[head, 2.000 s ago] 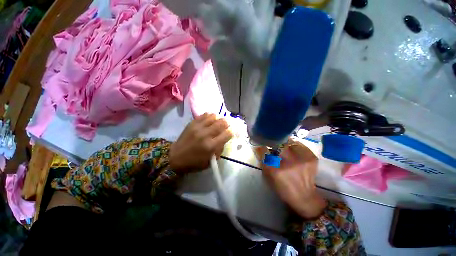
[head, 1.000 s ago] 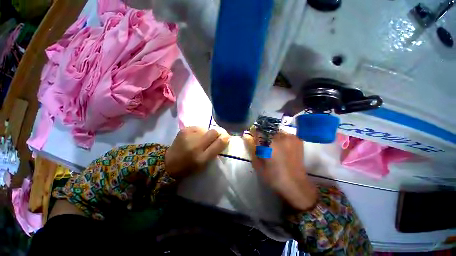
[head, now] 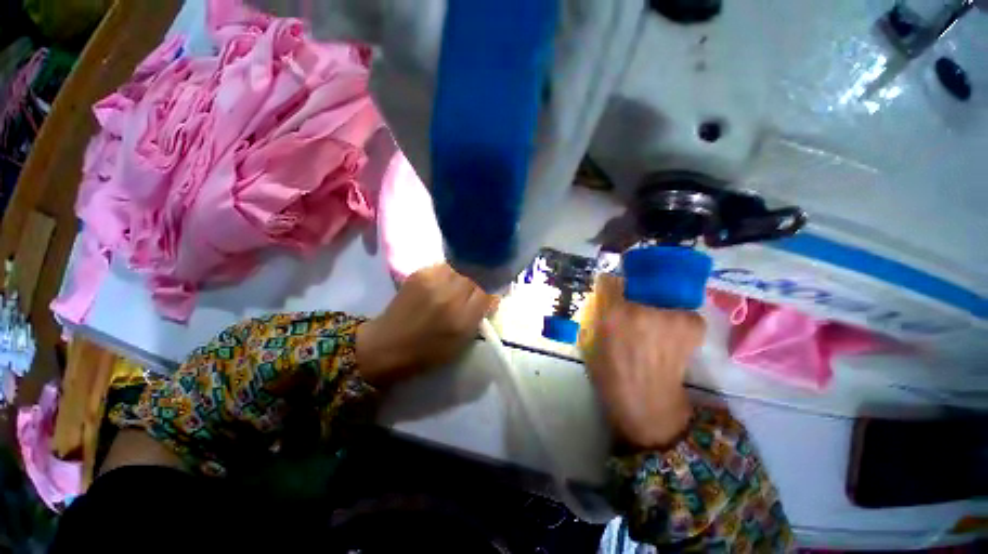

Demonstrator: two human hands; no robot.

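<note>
A light pink fabric piece (head: 407, 220) lies beside the needle area, its upper part glaring under the lamp. My left hand (head: 428, 322) is closed on its lower end. White elastic tape (head: 521, 400) runs from my left fingers down over the table edge. My right hand (head: 647, 363) is right of the needle area, behind the small blue knob (head: 560, 329); its fingertips are partly hidden, and I cannot tell whether it holds anything. The blue front cover (head: 489, 130) of the sewing machine (head: 791, 184) hides part of the stitching spot.
A big crumpled pink heap (head: 233, 162) lies on the left of the white table. A pink scrap (head: 785, 344) lies under the machine arm. A black rectangular object (head: 915, 462) lies at the right front. A brown wooden table (head: 67, 119) stands at far left.
The view has shifted, so the machine head appears further left. My right hand has moved right, away from my left hand. The elastic now shows more clearly below my left fingers.
</note>
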